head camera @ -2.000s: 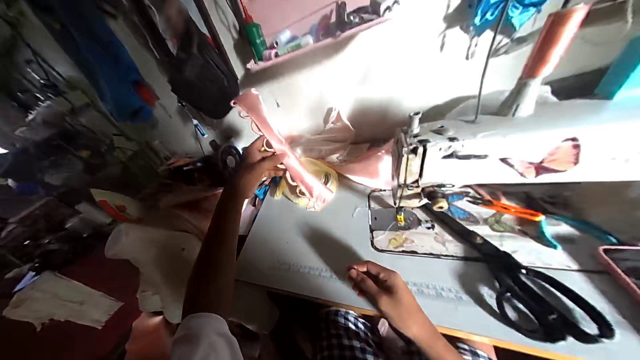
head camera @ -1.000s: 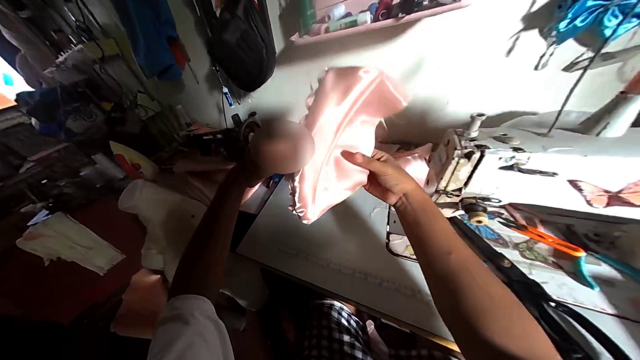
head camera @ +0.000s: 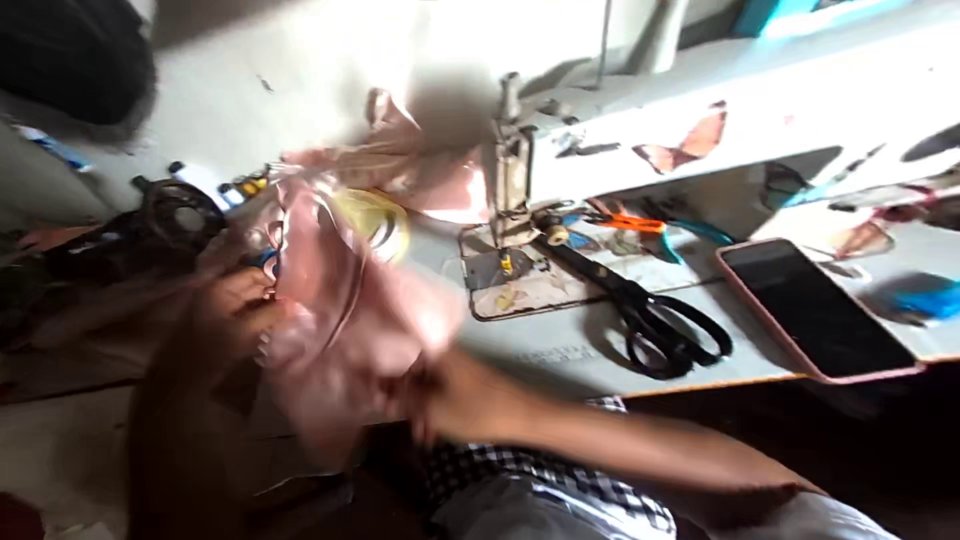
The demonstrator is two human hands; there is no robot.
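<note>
A piece of shiny pink satin fabric (head camera: 322,262), with loops along its left edge, hangs between my hands over the left part of the sewing table. My left hand (head camera: 251,296) grips its looped edge. Blurred by motion, my right hand (head camera: 442,397) holds the lower right part of the cloth. To the right stands a sewing machine, its needle and presser foot (head camera: 510,240) above the metal plate. A yellow ring-shaped roll (head camera: 386,225) lies behind the fabric, and more pink cloth (head camera: 442,180) is heaped beside the machine.
Black-handled scissors (head camera: 660,330) lie on the table right of the needle plate. Beyond them are orange-handled pliers or cutters (head camera: 630,223) and a phone in a pink case (head camera: 817,307). A black round object (head camera: 180,214) is at the left. The table's front edge (head camera: 720,385) runs below the scissors.
The pink fabric, raised in front of the wall a second ago, is now lower, over the table. My right hand, apart from the cloth two seconds ago, now holds it. The view has shifted closer.
</note>
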